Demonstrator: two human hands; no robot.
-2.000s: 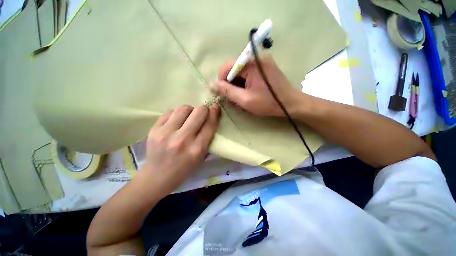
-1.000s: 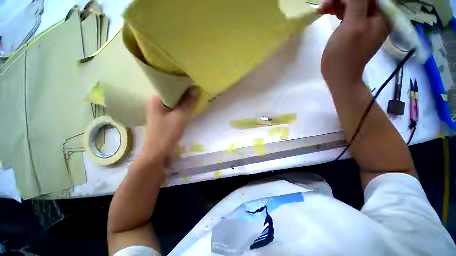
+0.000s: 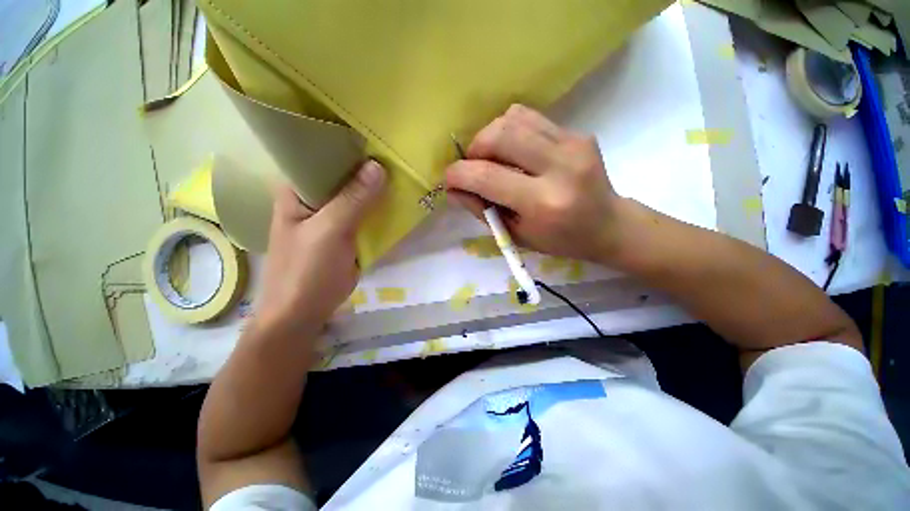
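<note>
The large panel point(image 3: 439, 65) lies yellow side up in front of me, with part of it rolled over to its beige side. A stitched seam point(image 3: 334, 108) runs down to a small dark cluster point(image 3: 431, 197) near the panel's lower edge. My left hand point(image 3: 324, 235) grips the panel's folded lower edge, thumb on top. My right hand point(image 3: 534, 180) is at the cluster with its fingertips together. It holds the white-handled awl point(image 3: 511, 255), whose handle points down toward me and whose thin dark tip points up past the fingers. A black cord trails from the handle.
A masking tape roll point(image 3: 196, 269) lies left on beige marked panels point(image 3: 75, 200). Another tape roll point(image 3: 824, 82), a square-headed tool point(image 3: 808, 190) and pink-handled snips point(image 3: 839, 215) lie right, beside a blue tray point(image 3: 883, 150). Yellow tape pieces point(image 3: 708, 136) stick to the white board.
The panel has turned from beige side up to yellow side up. My right hand has come down from the upper right to the cluster, and the awl's handle now points toward me.
</note>
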